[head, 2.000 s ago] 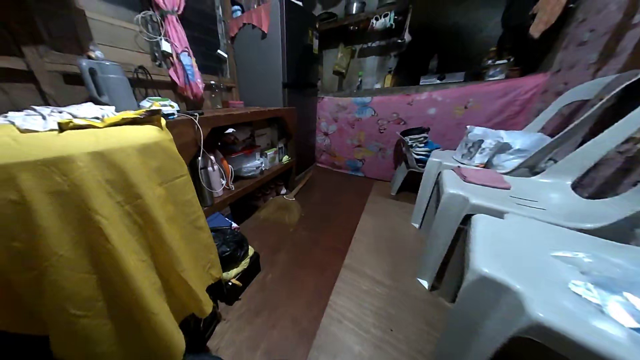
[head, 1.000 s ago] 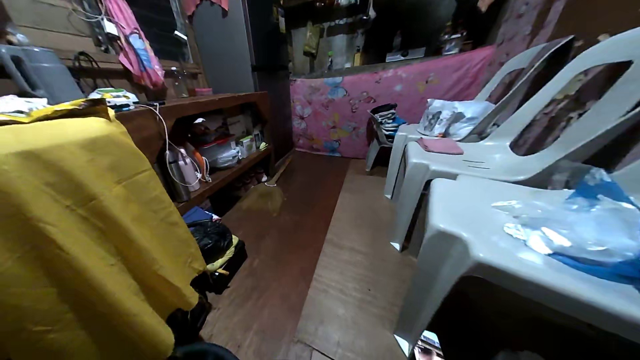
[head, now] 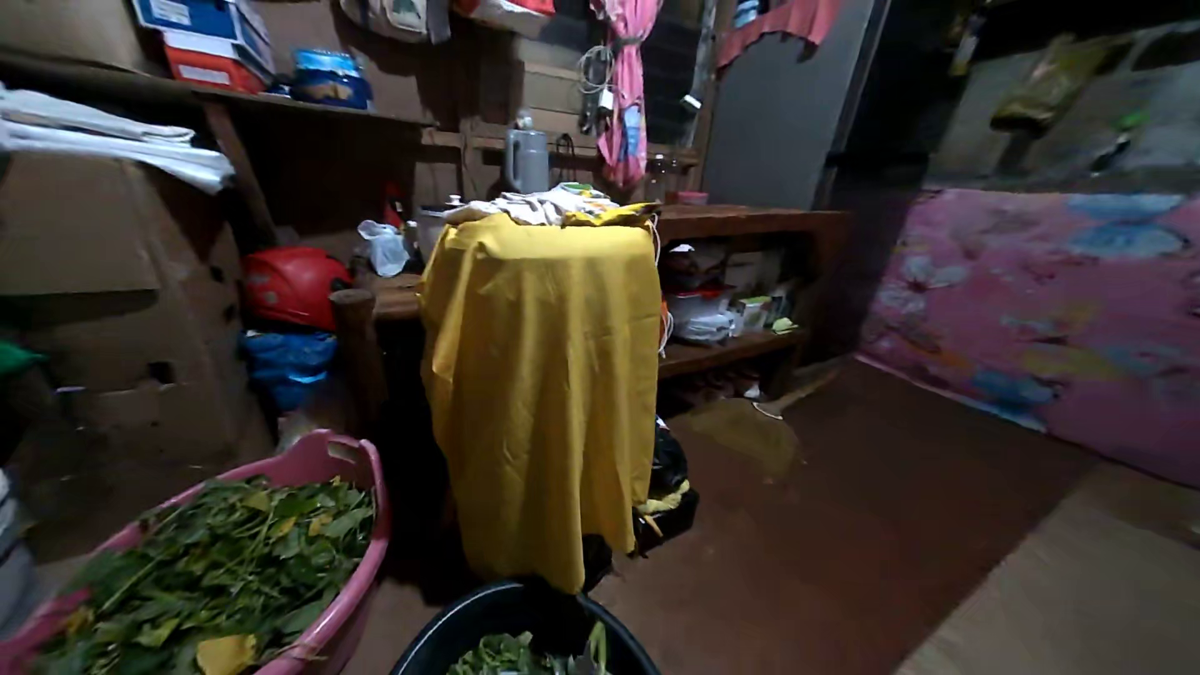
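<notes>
Neither of my hands is in the head view. At the lower left stands a pink plastic basket (head: 367,553) heaped with green leafy stems (head: 234,562), a few leaves yellow. A black tub (head: 441,630) sits at the bottom middle, cut off by the frame edge, with some green leaves (head: 502,654) inside. Behind the tub a yellow cloth (head: 553,375) hangs down nearly to its rim, with crumpled cloths (head: 534,206) lying on top. A grey jug (head: 527,161) stands beyond them.
Brown floor (head: 844,525) extends right, with a broom (head: 750,427) lying by the wooden shelf unit (head: 750,220). A black bag (head: 667,464) sits beside the yellow cloth. At left are cardboard boxes (head: 122,328) and a red helmet (head: 295,284). A pink patterned curtain (head: 1041,319) hangs at right.
The view has swung left: the white plastic chairs have left it, and the pink basket and the leaves in the black tub have come into it.
</notes>
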